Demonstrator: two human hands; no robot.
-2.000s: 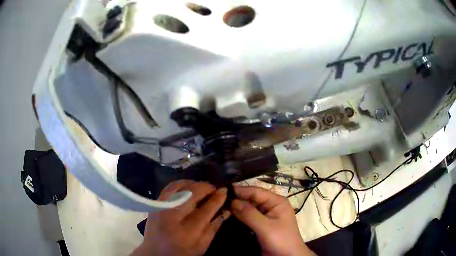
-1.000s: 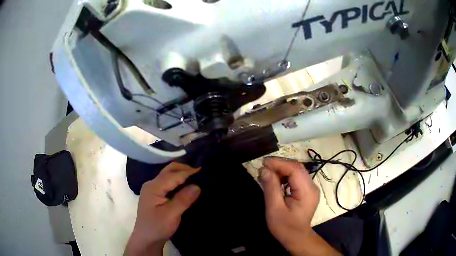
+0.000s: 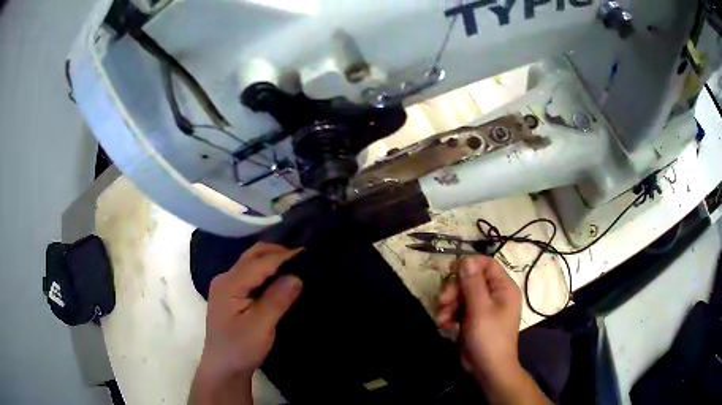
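Observation:
A black fabric workpiece [image 3: 348, 316] hangs from the needle area toward the lower edge, with a small pale tag near its bottom. Its upper end lies under the needle area [image 3: 334, 198] of the white sewing machine [image 3: 380, 47]. My left hand [image 3: 249, 304] pinches the left edge of the fabric between thumb and fingers. My right hand [image 3: 483, 316] is beside the fabric's right edge, fingers curled; whether it holds the edge is unclear. Metal thread snips [image 3: 447, 244] lie just above my right hand.
The pale cylinder arm [image 3: 507, 178] runs right from the needle, with a brown metal strip [image 3: 443, 154] along it. A looped black cord [image 3: 546, 253] lies right of the snips. A small black pouch [image 3: 79, 278] with a white label is at the worn table's [image 3: 146, 316] left edge.
My hands have moved apart from the needle area, the right one farther right and down. More of the black fabric and the snips shows. The view has shifted, so the machine head appears higher.

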